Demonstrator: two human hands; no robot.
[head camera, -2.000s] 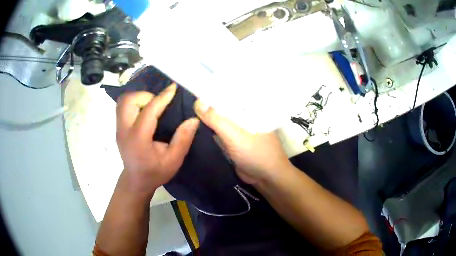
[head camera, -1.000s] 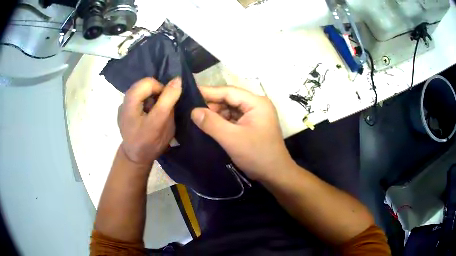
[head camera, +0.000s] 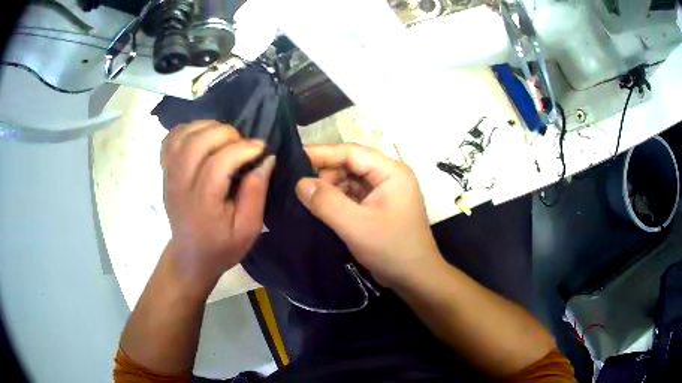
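Observation:
The dark fabric workpiece (head camera: 299, 247) runs from the needle area (head camera: 275, 61) down over the table edge. My right hand (head camera: 374, 202) pinches its right edge between thumb and fingers. My left hand (head camera: 213, 191) is on its left side with fingers curled and slightly blurred; the thumb and fingertips lie at the cloth, and whether they grip it is hard to tell. A thin silvery zipper line (head camera: 329, 310) curves along the lower end of the cloth. The black round knobs (head camera: 187, 48) of the machine are above my left hand.
The white machine arm (head camera: 321, 37) crosses the top. Blue-handled snips (head camera: 521, 99) and dark thread scraps (head camera: 467, 157) with a yellow piece (head camera: 464, 204) lie on the white table (head camera: 127, 224) at right. A round pale-rimmed bin (head camera: 627, 187) stands beyond its right edge. A pale tube (head camera: 60, 131) is at left.
Since the first frame, my right hand has changed to a pinch on the edge, and the cloth stands more folded near the needle. Since the second, my left fingers have shifted slightly left.

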